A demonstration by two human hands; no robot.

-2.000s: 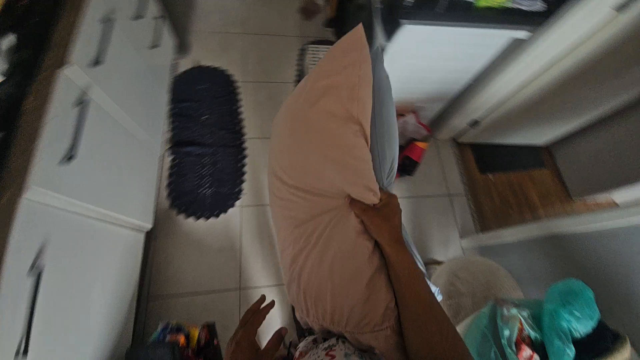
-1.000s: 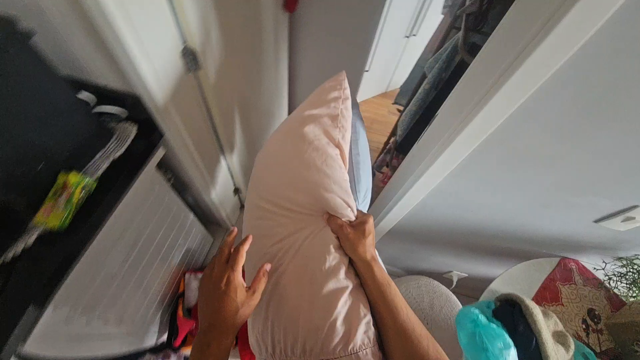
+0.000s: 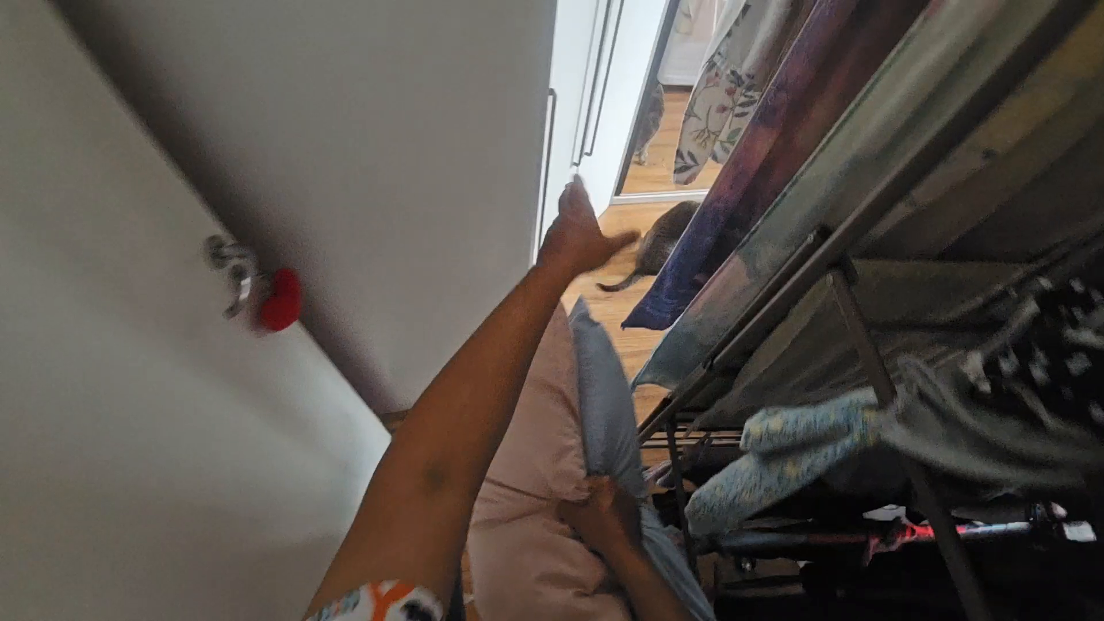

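My right hand grips the edge of a pale pink pillow at the lower middle, and a blue-grey pillow lies flat against the pink one's right side. Stretched out ahead, my left hand holds nothing, its thumb apart from the fingers. It is above the top of the pillows, beside a white wardrobe door. The left forearm crosses in front of part of the pink pillow.
A white door with a metal handle and a red hanging ornament is at left. On the right stands a metal clothes rack with hung garments and socks. A cat is on the wood floor ahead, near a mirror.
The view has moved from a tiled room through a doorway to the clothes rack. My left hand has reached forward from beside the pillow. My right hand has kept its grip.
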